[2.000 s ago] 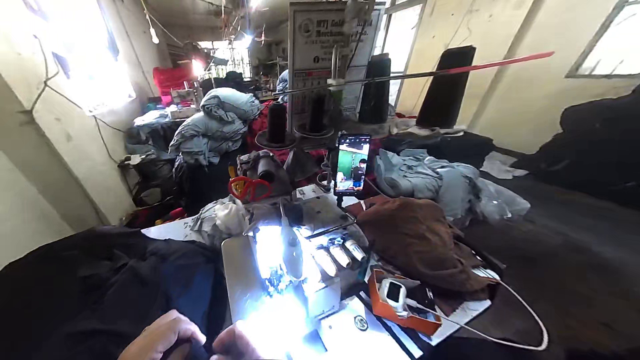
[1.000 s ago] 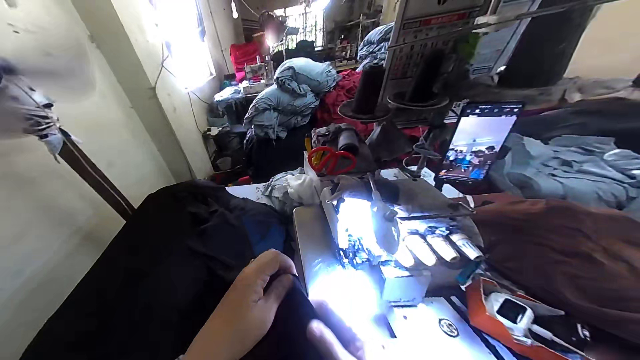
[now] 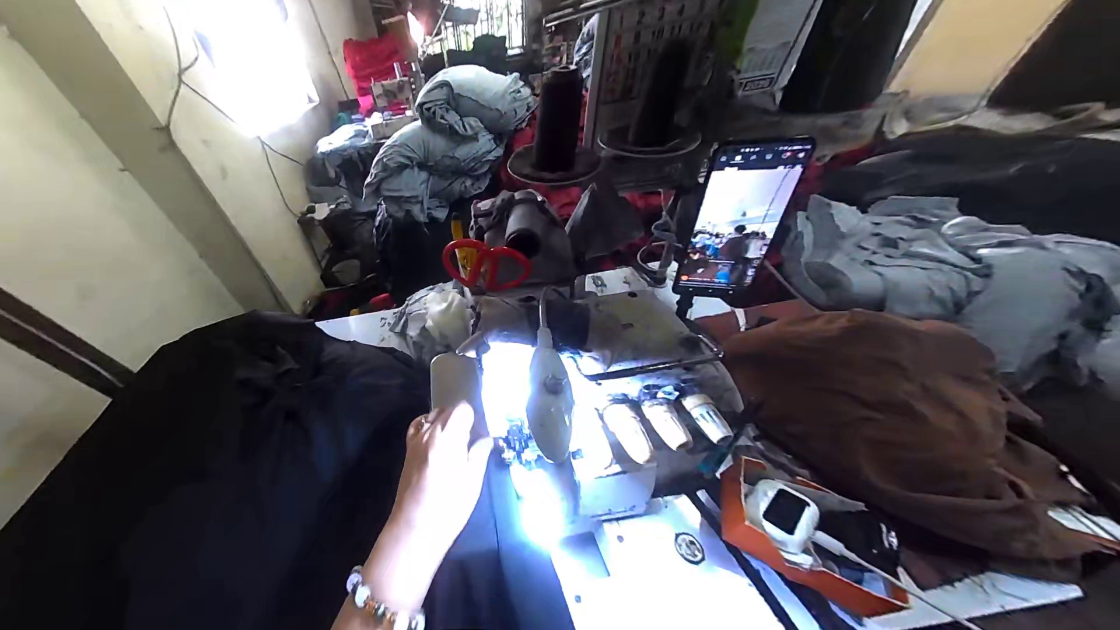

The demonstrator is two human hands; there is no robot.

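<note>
In the head view my left hand [image 3: 442, 472], with a beaded bracelet at the wrist, lies on dark cloth [image 3: 289, 455] with its fingers at the pale plate left of the needle area of a sewing machine [image 3: 626, 328]. Whether its fingers pinch the cloth cannot be told. A bright lamp [image 3: 551, 402] glares over the needle area and washes out detail. Three pale tension knobs [image 3: 667, 423] stand on the machine's front. My right hand is not in view.
Red-handled scissors [image 3: 486, 265] stand behind the machine. A phone [image 3: 744, 219] is mounted beyond it. Brown cloth [image 3: 875, 420] and an orange box [image 3: 809, 573] holding a white device [image 3: 783, 516] lie at the right. Thread cones [image 3: 557, 122] and grey cloth bundles [image 3: 459, 131] are farther back.
My left hand has moved forward to the pale plate beside the needle area. My right hand, seen earlier near the machine's front, has left the view. The view has turned left.
</note>
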